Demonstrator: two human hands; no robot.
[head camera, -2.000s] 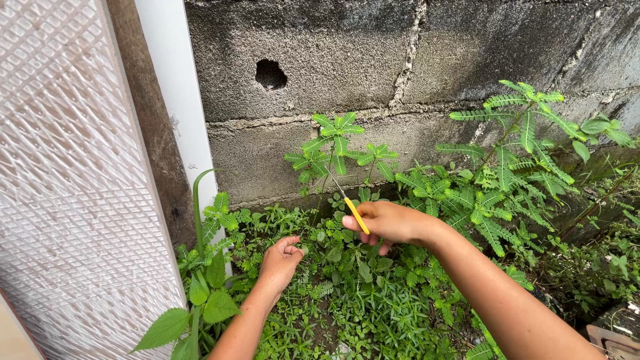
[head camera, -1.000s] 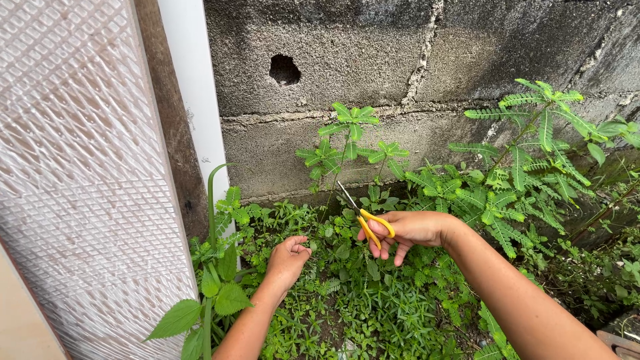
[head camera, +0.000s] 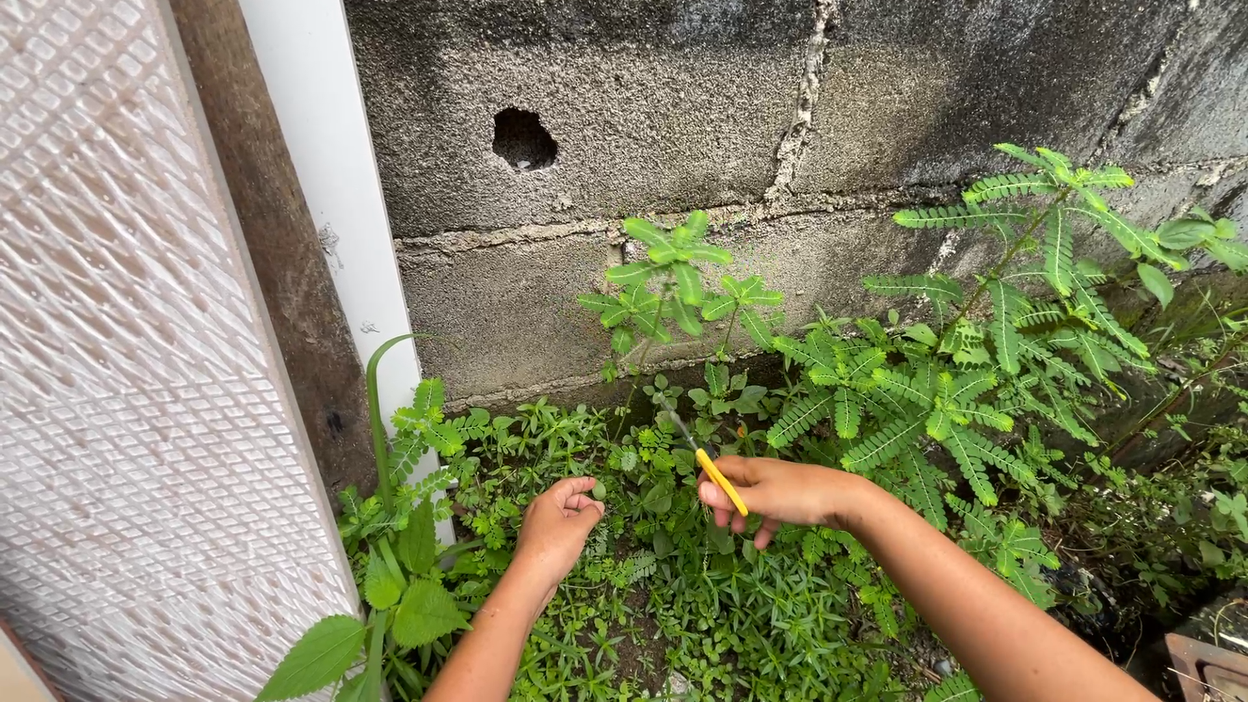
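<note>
Yellow-handled scissors (head camera: 721, 482) are in my right hand (head camera: 785, 495), their blades pointing up and left toward the thin stems of a small leafy plant (head camera: 673, 258) by the wall. Whether the blades touch a stem cannot be told. My left hand (head camera: 561, 522) is to the left, above low green weeds (head camera: 751, 624), its fingers curled with thumb and fingertips close together near a small round leaf. Whether it pinches that leaf is unclear. A taller feathery-leaved plant (head camera: 1014, 292) grows to the right of my right hand.
A concrete block wall (head camera: 624, 107) with a hole (head camera: 524, 139) stands behind the plants. On the left lean a textured tile panel (head camera: 166, 390), a brown wooden board (head camera: 283, 244) and a white board (head camera: 336, 185). A brownish object (head camera: 1209, 668) lies at the lower right.
The scissors' handles, spread apart one second ago, now appear as a single yellow loop side-on. My right hand has turned and sits slightly lower relative to the small plant.
</note>
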